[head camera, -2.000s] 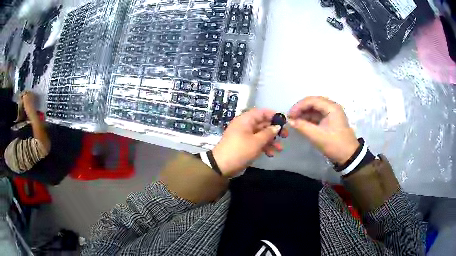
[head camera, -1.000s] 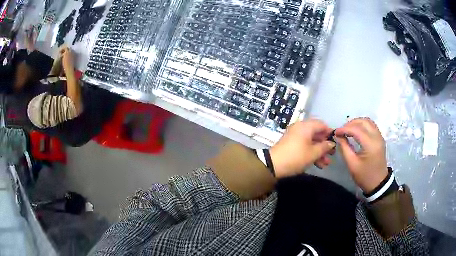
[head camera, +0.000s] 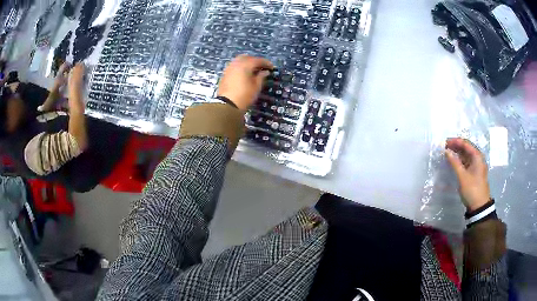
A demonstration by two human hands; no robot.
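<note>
My left hand (head camera: 242, 81) is over the clear blister tray (head camera: 335, 154), whose pockets are filled with black housings (head camera: 321, 126). Its fingertips are closed on a black housing (head camera: 271, 71) at the tray's surface; the fingers partly hide it. My right hand (head camera: 468, 167) is over the clear film (head camera: 433, 194) on the right, with thumb and forefinger close together. I cannot tell whether a tiny insert is between them.
A black poly bag (head camera: 494, 59) with loose housings (head camera: 446, 44) lies at the far right, and a white paper slip (head camera: 499, 146) is on the film. At left are another person's arms (head camera: 77, 106) and a red stool (head camera: 132, 164).
My hands have parted. My left hand has moved from in front of me, left and forward, onto the tray. My right hand has moved right, over the film.
</note>
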